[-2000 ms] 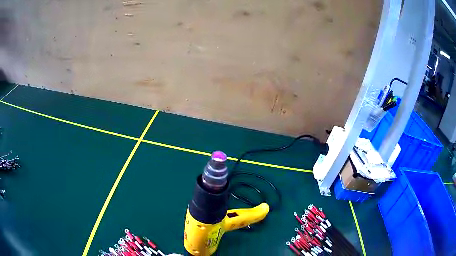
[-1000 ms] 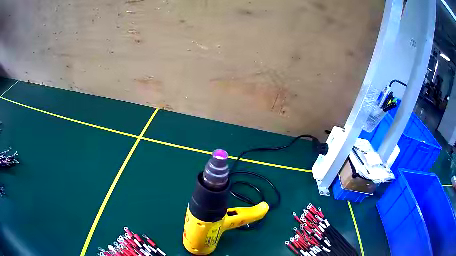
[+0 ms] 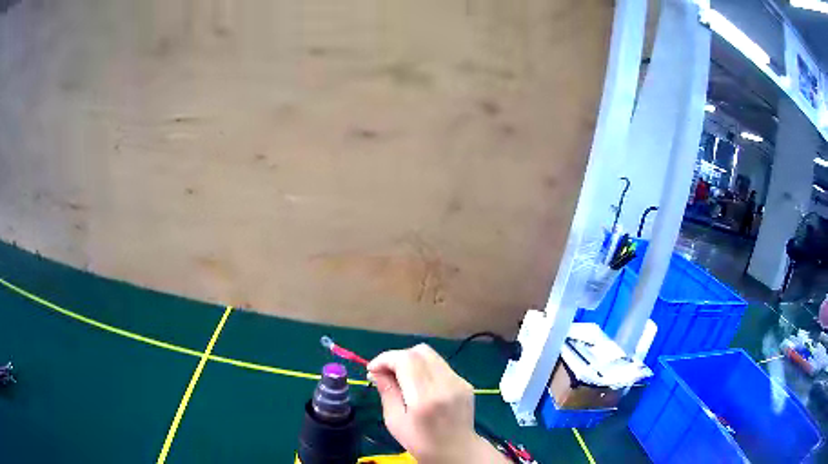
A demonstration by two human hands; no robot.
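Observation:
My right hand (image 3: pixel 422 403) is bare and pinches a cable lead between thumb and fingertips. The lead's red sleeve (image 3: pixel 349 354) points up and left, with a silver ring terminal (image 3: pixel 327 343) at its tip. The sleeve is just above and behind the pinkish tip of the heat gun nozzle (image 3: pixel 333 391) in the picture; whether they touch is unclear. The gun's black collar (image 3: pixel 328 439) stands upright, its yellow body mostly cut off by the bottom edge. My left hand is out of the picture.
Red-ended leads (image 3: pixel 519 451) show partly behind my wrist. A black cord (image 3: pixel 477 339) runs to the white post (image 3: pixel 581 208). A small blue box (image 3: pixel 574 418) with cardboard and papers is at its foot. Blue bins (image 3: pixel 667 412) stand right. Grey wires (image 3: pixel 7 373) lie far left.
My right hand has come into view, holding a lead by the nozzle. The view has tilted up and turned right, so the gun and lead piles sit lower or out of frame.

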